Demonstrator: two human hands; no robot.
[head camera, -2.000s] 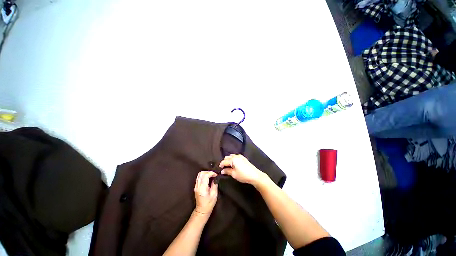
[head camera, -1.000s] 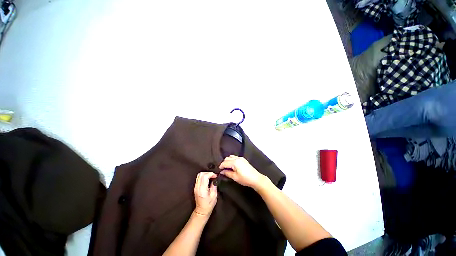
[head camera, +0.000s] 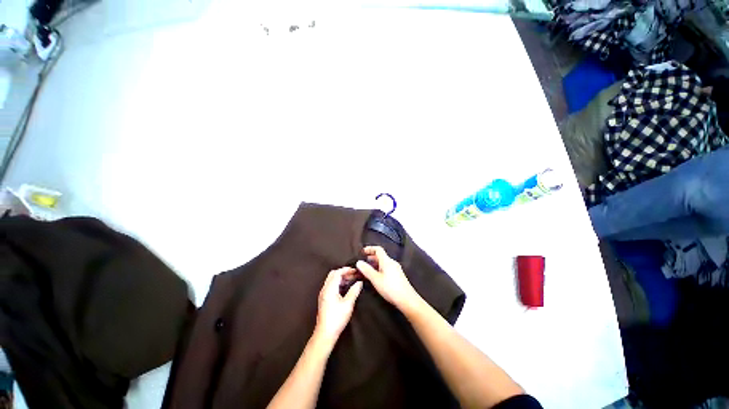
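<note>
A dark brown sleeveless vest (head camera: 264, 319) lies front up on the white table, on a black hanger (head camera: 386, 206) whose hook shows above the neckline. My left hand (head camera: 337, 302) and my right hand (head camera: 385, 275) meet at the front opening just below the neckline, fingertips pinching the cloth edge there. The fingers hide the buttons and the buttonhole at that spot. One small dark button (head camera: 220, 324) shows at the vest's left side.
A second brown garment (head camera: 120, 295) lies crumpled at the left. Blue-and-green spray cans (head camera: 495, 194) and a red thread cone (head camera: 531, 281) lie at the right on the white table (head camera: 240, 120). Checked cloth (head camera: 663, 116) and a person's denim-clad leg (head camera: 663, 196) are beyond the right edge.
The view has shifted, so the table things sit slightly lower and more of the far edge shows. My hands have moved slightly up the placket and now cover the button seen before.
</note>
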